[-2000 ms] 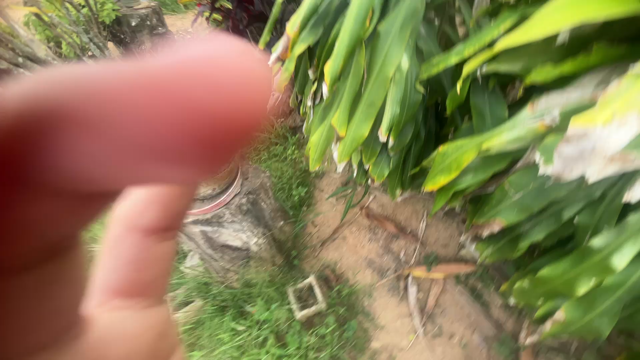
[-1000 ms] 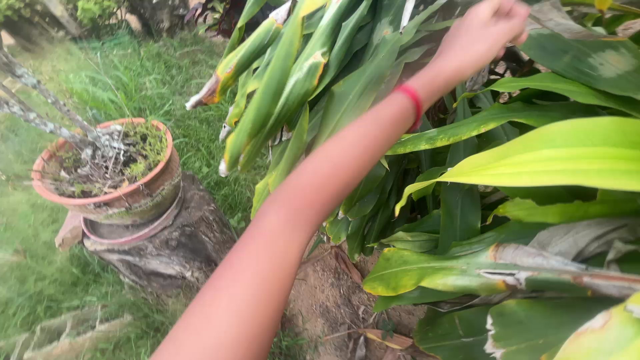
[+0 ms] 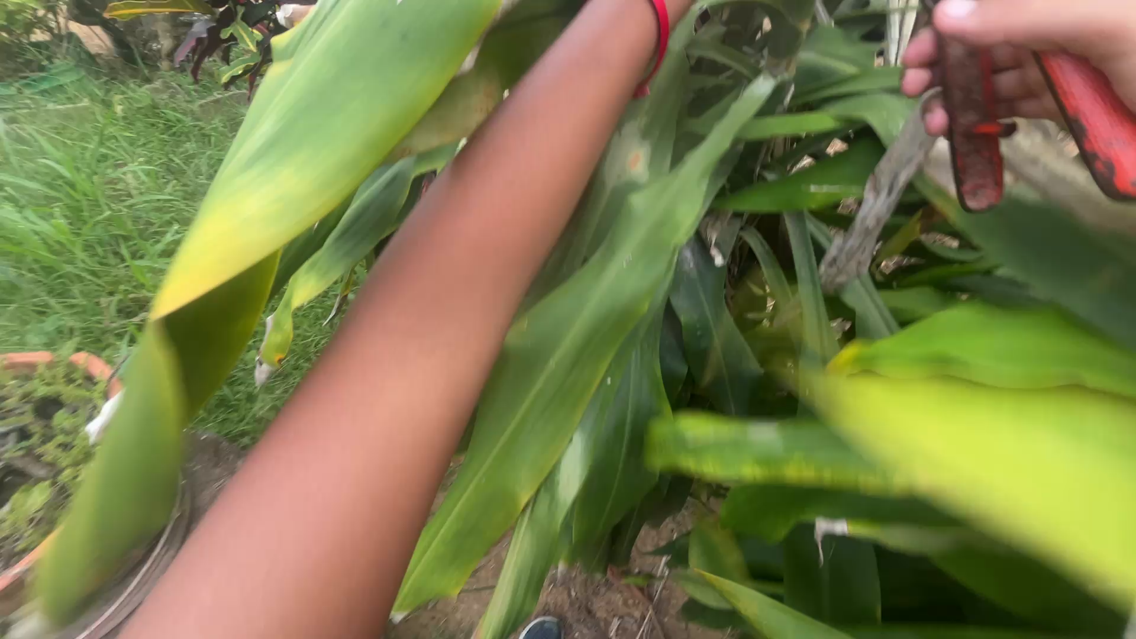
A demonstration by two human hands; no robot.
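Observation:
My left forearm, with a red band at the wrist, reaches up across the middle among long green leaves; the left hand itself is beyond the top edge. At the upper right my right hand holds red-handled pruning shears, their worn handles spread apart; the blades are out of view. A grey woody stem stands just below and left of the handles. A large yellow-green leaf hangs at the left of my forearm.
Blurred yellow-green leaves cross the lower right, close to the camera. A terracotta plant pot stands at the left edge by grass. Bare soil and the tip of a shoe show at the bottom.
The red-handled shears and my right hand have come into view at the upper right. My left hand, seen at the upper right a second ago, is now out of view. The view has moved closer to the leaves.

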